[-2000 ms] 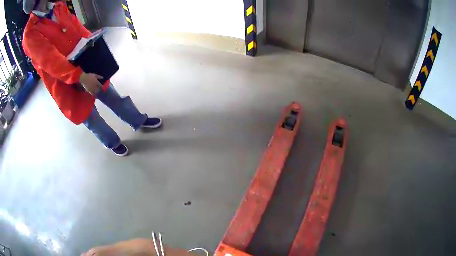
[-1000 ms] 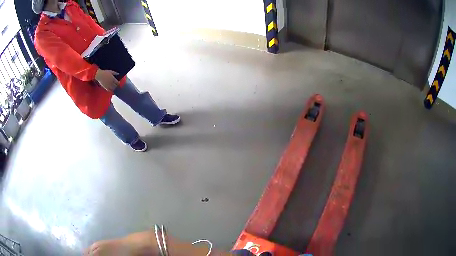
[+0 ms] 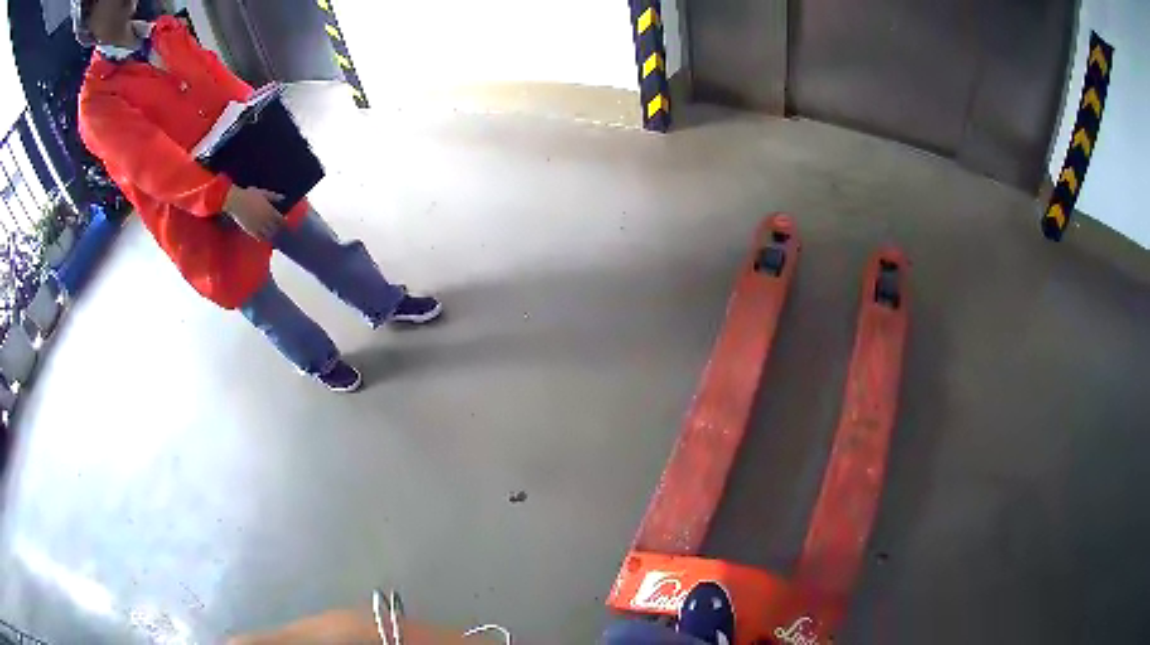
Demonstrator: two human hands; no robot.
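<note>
The orange-red pallet truck's two worn forks [image 3: 720, 416] point away from me over the floor, with nothing on them. Small dark rollers [image 3: 887, 287] sit in slots near their tips. The front of its body [image 3: 750, 592] with white "Linde" lettering shows at the bottom edge. A dark blue shoe [image 3: 706, 612] and trouser leg overlap the body; whether the shoe touches it I cannot tell. My left hand [image 3: 284, 633] lies low at the bottom edge, mostly cut off, with thin bands at the wrist; its fingers are hidden. My right hand and the truck's handle are out of view.
A person in a red-orange jacket [image 3: 158, 139] stands at the left, holding a black folder [image 3: 271, 158] with papers. Grey metal doors [image 3: 870, 76] and black-and-yellow corner guards [image 3: 651, 63] stand at the back. Plants and a railing [image 3: 28, 176] line the far left.
The forks have shifted right and up in the picture, and more of the truck's lettered body shows. The shoe has come into view on the body. The bystander stays in place.
</note>
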